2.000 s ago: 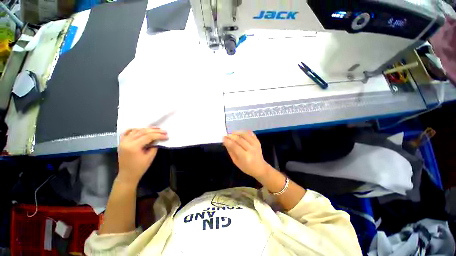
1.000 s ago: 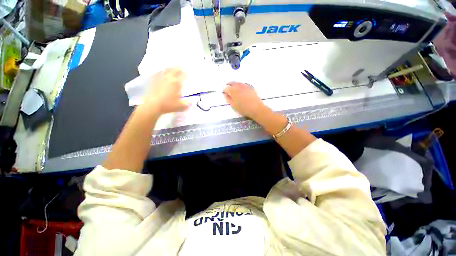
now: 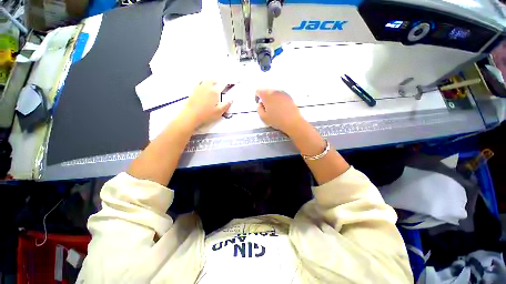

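Observation:
A pale fabric panel lies on the white machine table, running up to the presser foot and needle. Its near edge shows a thin dark line. My left hand is on the panel's near edge, left of the needle, thumb and fingers at the cloth. My right hand is just right of it, below the needle, fingers curled at the cloth's edge; the pale cloth blends into the table, so its grip is unclear. The white sewing machine stands behind.
A dark grey stack of cut panels lies at the left. Thread snips lie right of my right hand. A ruler strip runs along the front edge. A red crate is lower left; a fabric heap is lower right.
The panel has moved from the table's front edge up towards the needle, and both hands have moved up with it. In the last second my left hand has moved slightly right.

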